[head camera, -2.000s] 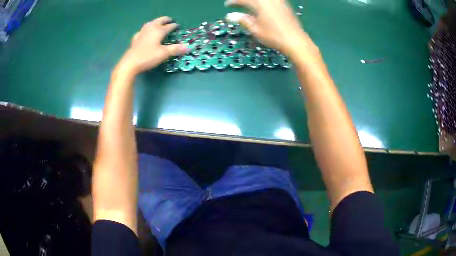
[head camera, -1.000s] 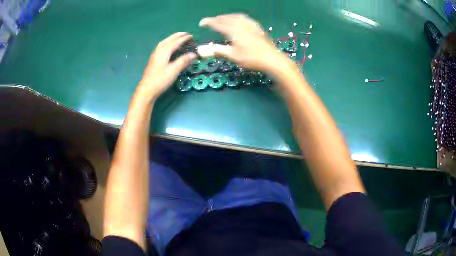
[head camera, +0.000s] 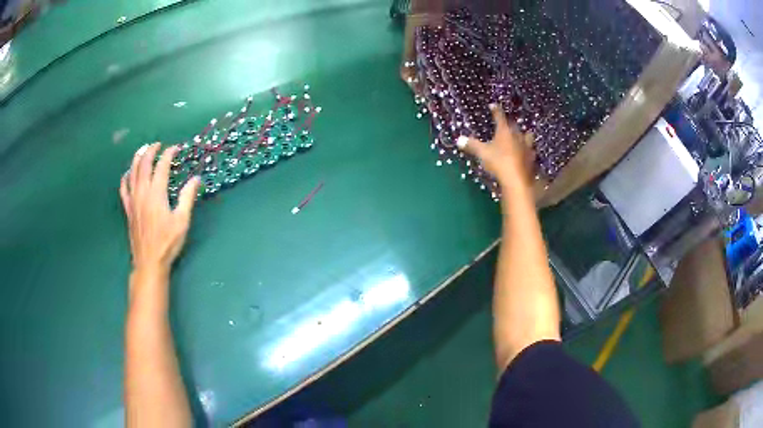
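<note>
Rows of green stator board strips (head camera: 251, 155) lie on the green table, with red wires and white plugs trailing from their far side. My left hand (head camera: 155, 205) is at the left end of the strips, fingers spread, its fingertips at their edge; whether it grips them I cannot tell. My right hand (head camera: 500, 150) reaches over the near side of the open carton of stator boards (head camera: 615, 142), among dark reddish wires and white plugs. Its thumb and fingers are apart, and no part is clearly held.
A loose red wire piece (head camera: 309, 198) with a white end lies on the table between my hands. The table's raised front edge (head camera: 360, 336) curves up to the carton. Right of the carton are a white box (head camera: 651, 177), a metal frame and more brown cartons (head camera: 698, 292).
The view has turned to the right. My right hand has left the strips and moved to the carton. My left hand has stayed by the strips' left end, its fingers now more spread.
</note>
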